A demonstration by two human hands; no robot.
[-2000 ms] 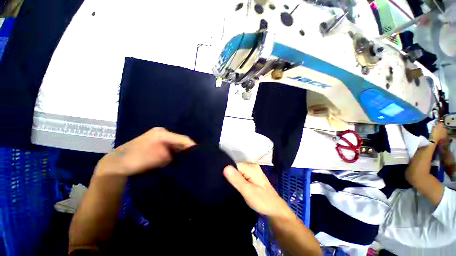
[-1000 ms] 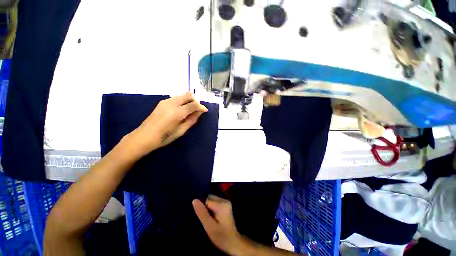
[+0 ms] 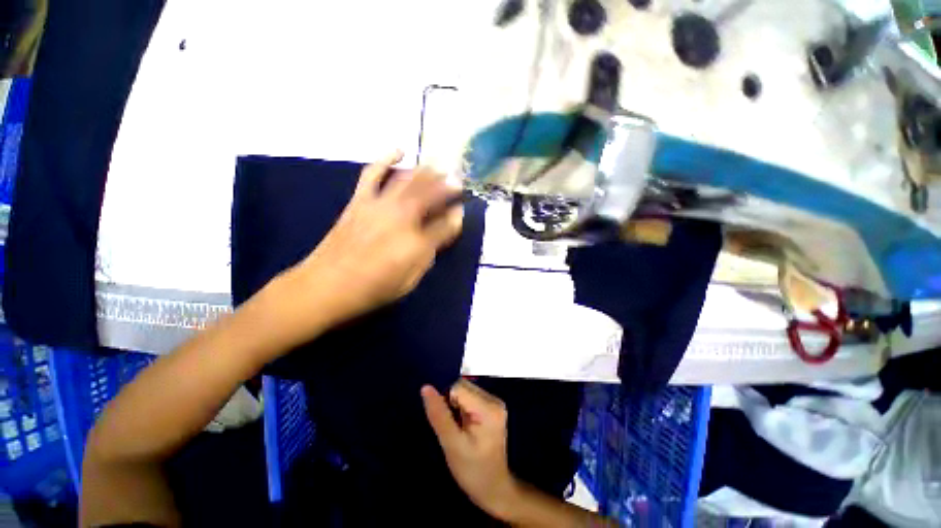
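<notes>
A dark navy fabric panel (image 3: 299,211) lies on the white table left of the needle area and hangs over the front edge. My left hand (image 3: 387,242) is on its upper right part, close to the presser foot. Its fingers are bent and blurred, so a grip cannot be made out. My right hand (image 3: 477,443) is below the table edge, thumb up and fingers curled, closed on the hanging panel's right edge. The sewing machine head (image 3: 722,165) has a blue-teal stripe. The needle is not clear.
A second navy piece (image 3: 660,299) lies under the machine arm and hangs over the edge. Red-handled scissors (image 3: 815,335) lie further right. A long navy piece (image 3: 62,186) drapes over the table's left side. Blue crates (image 3: 696,454) stand below the front edge.
The panel came onto the table from my lap, between both hands. Since one second ago, my left hand has slid right, its fingers more bent. My right hand has stayed low. The view has shifted.
</notes>
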